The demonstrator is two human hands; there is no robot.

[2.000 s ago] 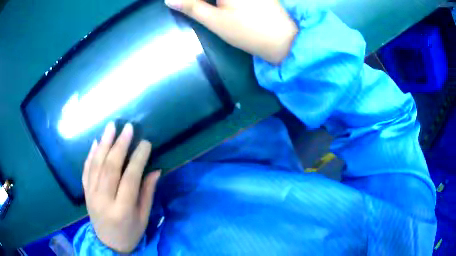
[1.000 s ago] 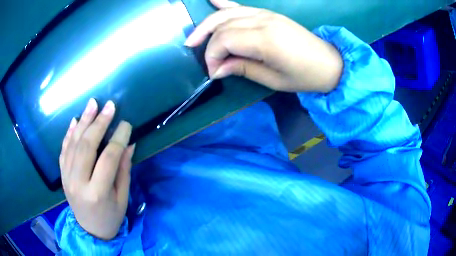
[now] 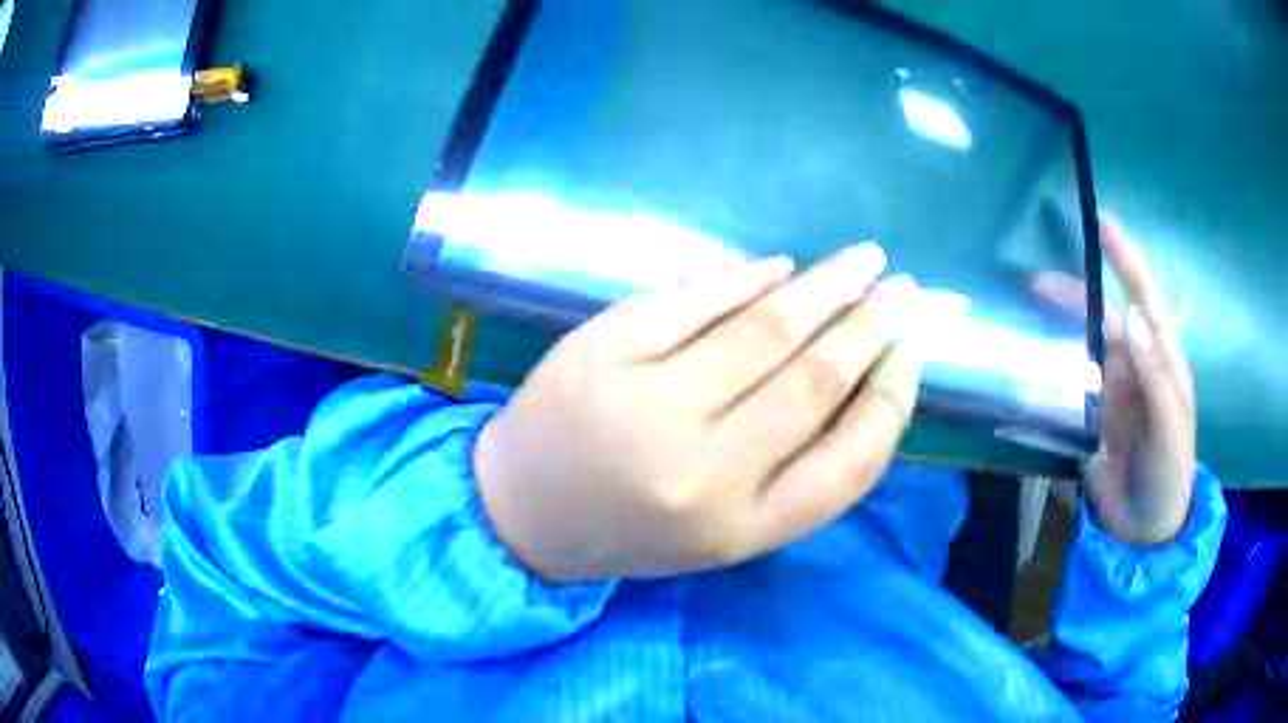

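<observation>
A clear touch panel (image 3: 735, 156) with a black border is in front of me, tilted in view, with green showing through it and bright glare along its near side. A gold flex cable (image 3: 452, 350) sticks out at its near left corner. My left hand (image 3: 706, 410) holds the near edge, its fingers flat over the glass and its thumb hidden. My right hand (image 3: 1144, 396) is at the right edge, with a fingertip seen through the glass. No tweezers show in either hand.
A display module (image 3: 127, 64) with a gold tab lies on the green bench (image 3: 325, 212) at upper left. A blue bin (image 3: 50, 353) with a whitish clear sheet (image 3: 139, 424) is below the bench edge at left.
The view has swung left, bringing the display module and bin into sight. The panel now sits farther right in view. My right hand has moved to its right edge; the tweezers are out of sight.
</observation>
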